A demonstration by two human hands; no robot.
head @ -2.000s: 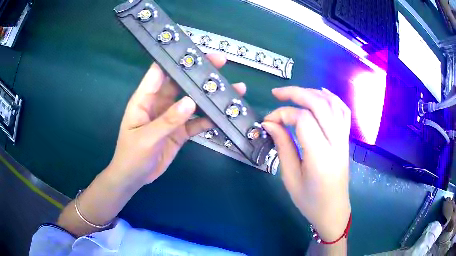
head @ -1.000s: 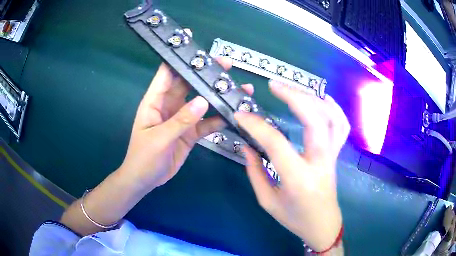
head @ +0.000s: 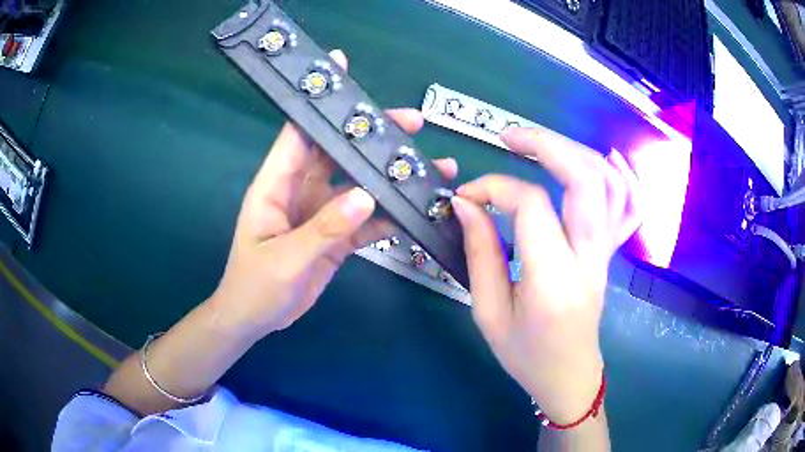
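Observation:
A grey LED light bar [head: 338,119] is held slanting above the mat, from upper left to lower right. Its round fittings with yellow centres face up. My left hand [head: 296,229] grips it from below and the side, thumb on the near edge, fingertips showing past the far edge. My right hand [head: 538,256] has thumb and index finger closed at the round fitting [head: 440,207] near the bar's lower right. That hand hides the bar's lower end. Whether a loose lens is between the fingertips is hard to tell.
A light bar [head: 481,116] lies on the green mat [head: 132,177] beyond my right hand, partly covered. Another bar [head: 403,257] lies under the held one. A glowing white-violet lamp [head: 660,199] stands right. A black tray [head: 658,44] is upper right, a metal rack [head: 19,190] far left.
My right thumb and index finger have moved from the bar's last fitting to the one before it. The bar lying beyond has shifted right in view and is more covered by my right hand.

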